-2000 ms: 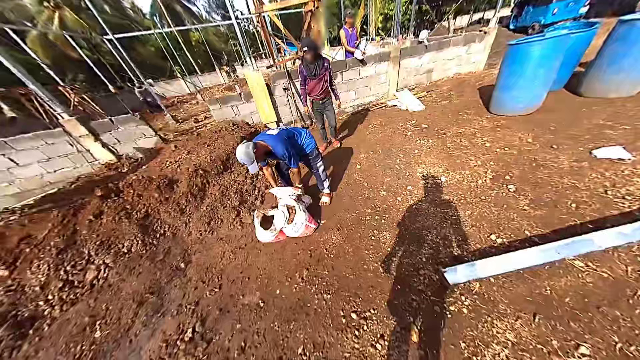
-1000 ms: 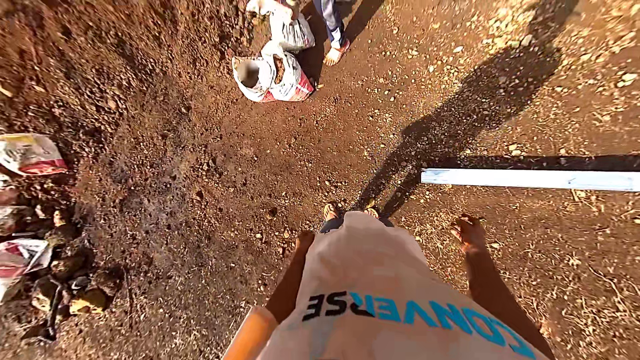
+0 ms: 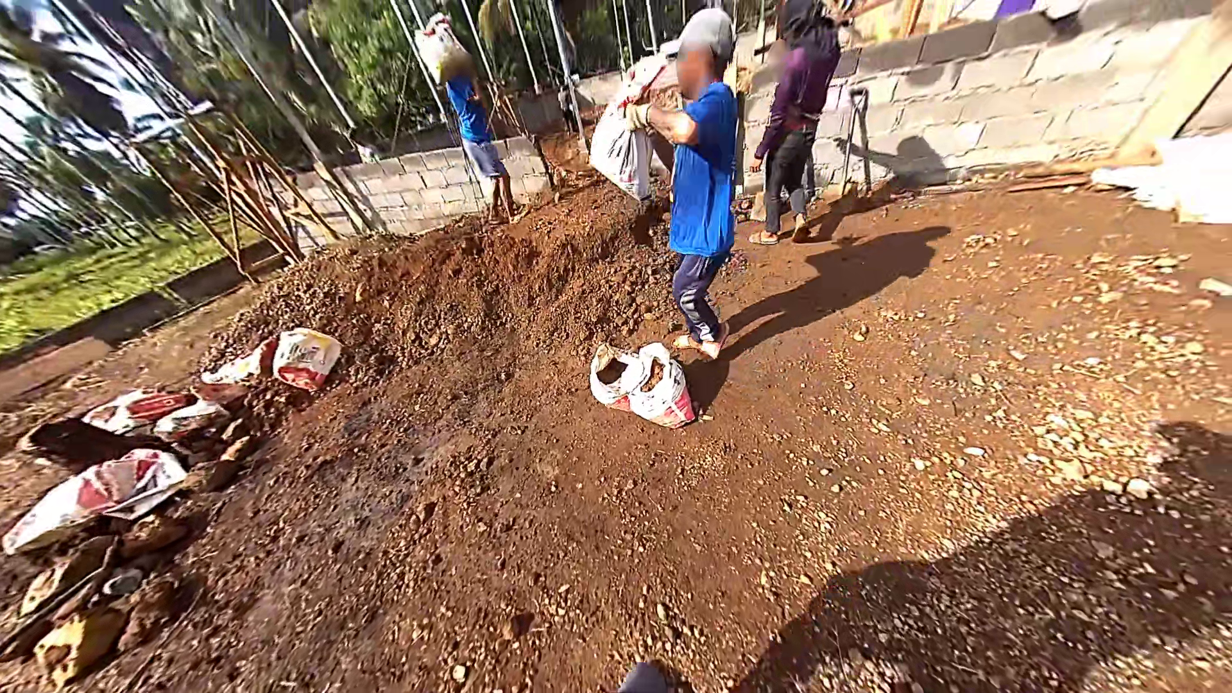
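Neither my left hand nor my right hand shows in the head view. Ahead of me on the brown dirt stand two open white and red woven sacks, a left one [image 3: 616, 377] and a right one [image 3: 664, 393], side by side with soil inside. Just behind them a co-worker in a blue shirt [image 3: 703, 173] holds up a filled white sack [image 3: 621, 144] with gloved hands. Farther back, a second person in blue [image 3: 472, 111] carries a sack [image 3: 443, 48] at head height. A person in a purple top [image 3: 799, 96] stands near the wall.
A soil mound [image 3: 500, 279] rises behind the sacks. Rocks [image 3: 82, 640] and crumpled sacks [image 3: 106, 491] lie at left. A concrete block wall [image 3: 1001, 91] runs across the back, with a shovel [image 3: 855, 135] leaning there. White sheeting [image 3: 1189, 178] lies at right.
The blue-shirted co-worker, bent over the sacks two seconds ago, now stands upright holding one. My hands, seen empty one second ago, are out of view. The view has swung back up.
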